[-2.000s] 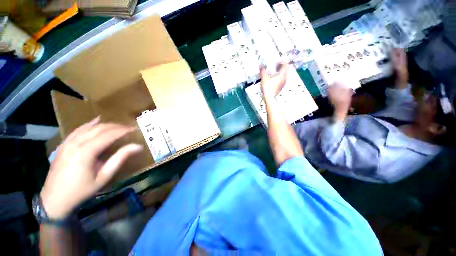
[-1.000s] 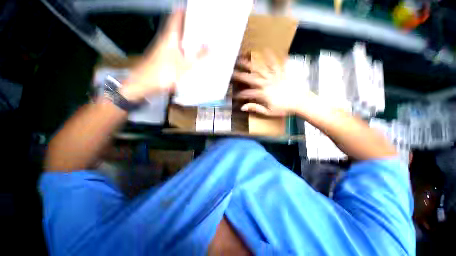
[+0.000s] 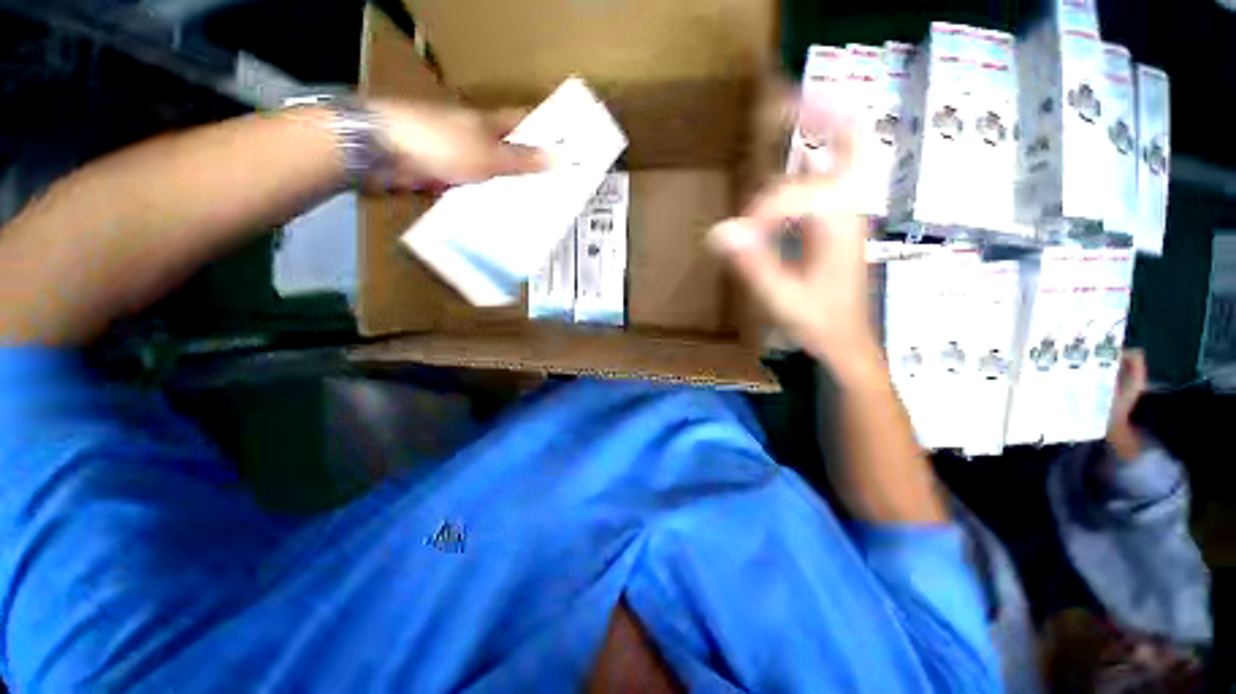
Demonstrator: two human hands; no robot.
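Observation:
An open brown shipping carton [image 3: 685, 271] stands in front of me. Two slim white product boxes [image 3: 601, 258] stand side by side inside it. My left hand [image 3: 454, 147], with a watch on the wrist, holds a tilted white product box [image 3: 522, 203] over the carton's left part. The fingers are partly hidden behind that box. My right hand [image 3: 807, 251] is blurred at the carton's right edge, fingers apart, with nothing seen in it.
Rows of white product boxes [image 3: 965, 129] stand right of the carton, with more white boxes [image 3: 949, 339] nearer me. Another person's hand [image 3: 1128, 393] and grey sleeve [image 3: 1132, 522] are at the lower right. A pale object [image 3: 319, 251] lies left of the carton.
The view has swung across the bench. The white box in my left hand has tilted and moved lower over the carton. My right hand has moved from the carton's inside to its right edge.

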